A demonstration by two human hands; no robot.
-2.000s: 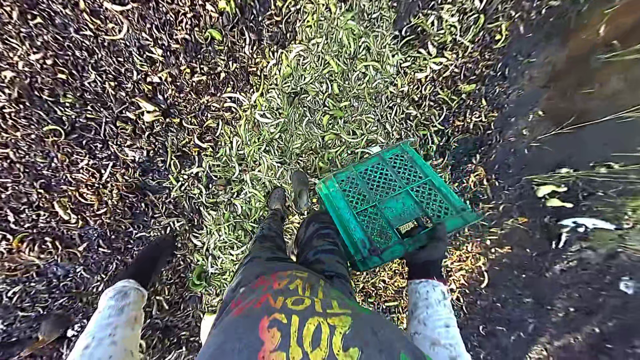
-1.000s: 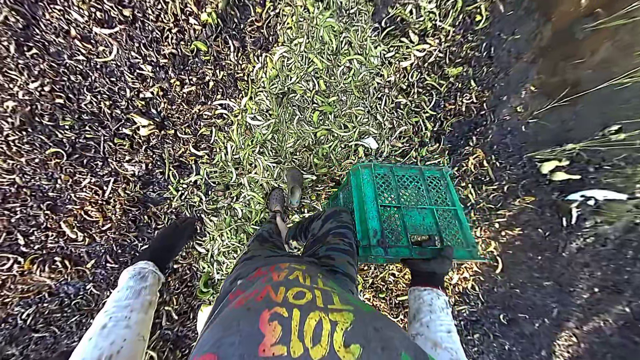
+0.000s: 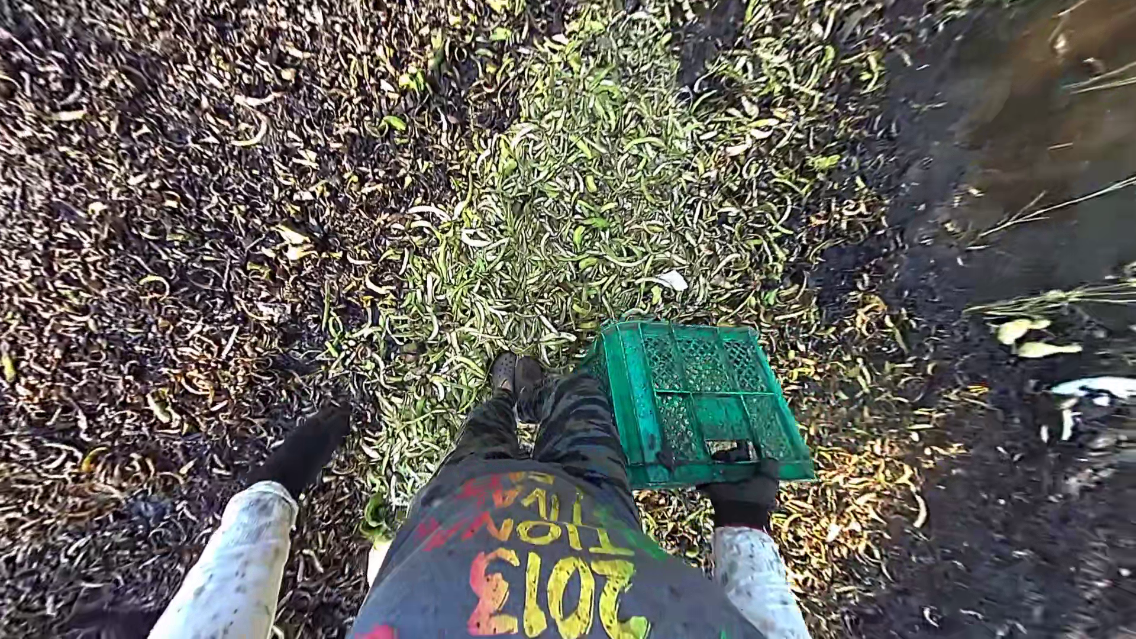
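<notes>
My right hand (image 3: 744,490), in a dark glove with a whitish speckled sleeve, grips a green plastic crate (image 3: 701,404) by the handle opening at its near side. The crate hangs beside my right leg, its meshed face towards the camera. My left hand (image 3: 306,448), in a dark glove, hangs out to the left over the ground and touches nothing; its fingers run together and their exact pose is unclear. My dark shirt (image 3: 541,568) with painted lettering and my patterned trousers (image 3: 581,422) fill the lower middle.
Peel-like curved plant scraps (image 3: 586,204) cover the ground, greenish in the middle and browner (image 3: 177,266) at the left. My shoes (image 3: 516,373) stand on them. Dark wet mud (image 3: 976,532) and brown murky water (image 3: 1065,133) lie at the right, with thin stalks and a white scrap (image 3: 1096,387).
The green crate has turned in my right hand, from slanted to more nearly square with the view, and stays gripped. My feet have shifted closer together.
</notes>
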